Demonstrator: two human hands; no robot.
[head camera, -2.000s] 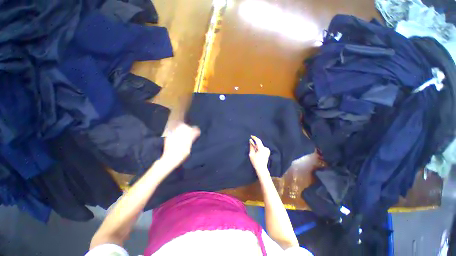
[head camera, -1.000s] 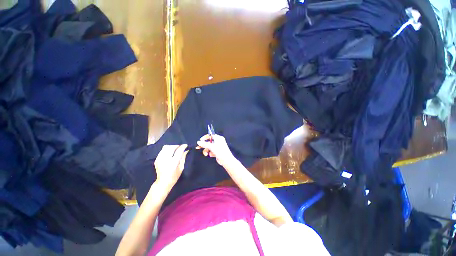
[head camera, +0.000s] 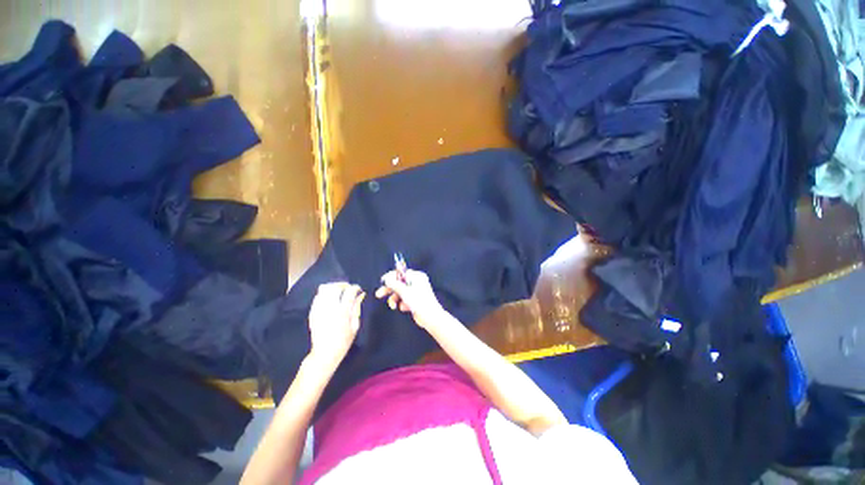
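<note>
A black garment (head camera: 446, 223) lies spread on the brown table in front of me, with one small round button near its far left corner. My right hand (head camera: 408, 292) is over the garment and holds small thread snips (head camera: 400, 263), their silvery tip pointing away from me. My left hand (head camera: 336, 317) is just left of it, fingertips pinched together at the cloth. Whether a thread or a fold of cloth is between them is too small to tell. The two hands are close but apart.
A large heap of navy and black garments (head camera: 142, 227) lies at the left. A dark bundle (head camera: 654, 123) with a pale tie (head camera: 763, 26) lies at the right. A blue bin (head camera: 596, 403) stands below the yellow-taped table edge (head camera: 542, 354). Pale green cloth (head camera: 840, 142) is at the far right.
My right hand has moved left, beside my left hand, and the snips now show. My left hand has moved down slightly. The view has shifted, and the garment's left part lies differently.
</note>
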